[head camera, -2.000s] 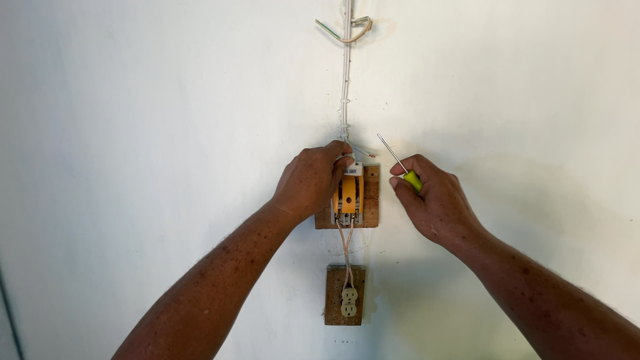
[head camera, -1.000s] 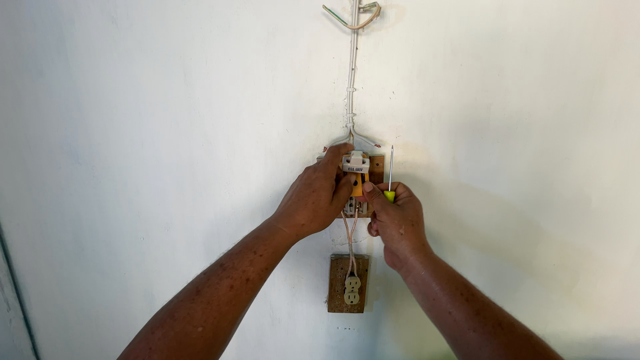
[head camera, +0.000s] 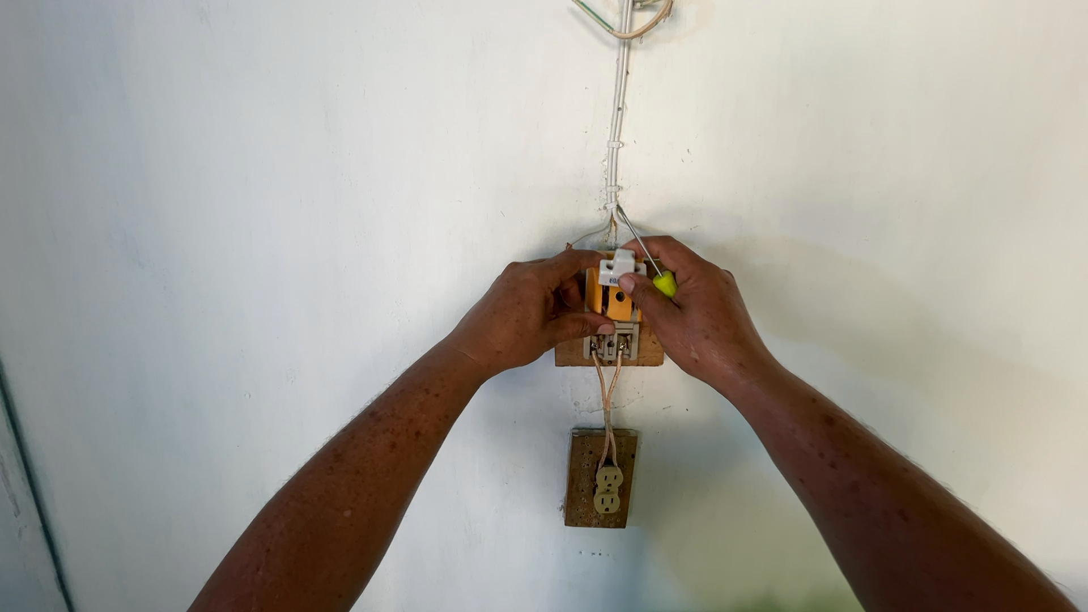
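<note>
A switch unit with an orange body (head camera: 622, 308) and a grey-white terminal base (head camera: 610, 342) sits on a wooden board (head camera: 568, 355) on the wall. My left hand (head camera: 544, 306) holds its left side, thumb at the lower edge of the orange part. The thumb and a finger of my right hand (head camera: 693, 306) grip a white block (head camera: 618, 270) at the top of the unit. A screwdriver with a yellow-green handle (head camera: 665, 284) is tucked in my right hand, its shaft pointing up and left. Two wires (head camera: 609, 391) run down from the lower terminals.
Below, a duplex outlet (head camera: 608, 490) is fixed to a second wooden board (head camera: 580, 510). White cable (head camera: 615, 161), clipped to the wall, comes down from above and splits over the unit. A loose curved wire (head camera: 633, 36) sticks out near the top edge.
My right hand, which was off to the right of the unit with the screwdriver, has come in to the white block. My left hand has moved from the unit's top to its left side.
</note>
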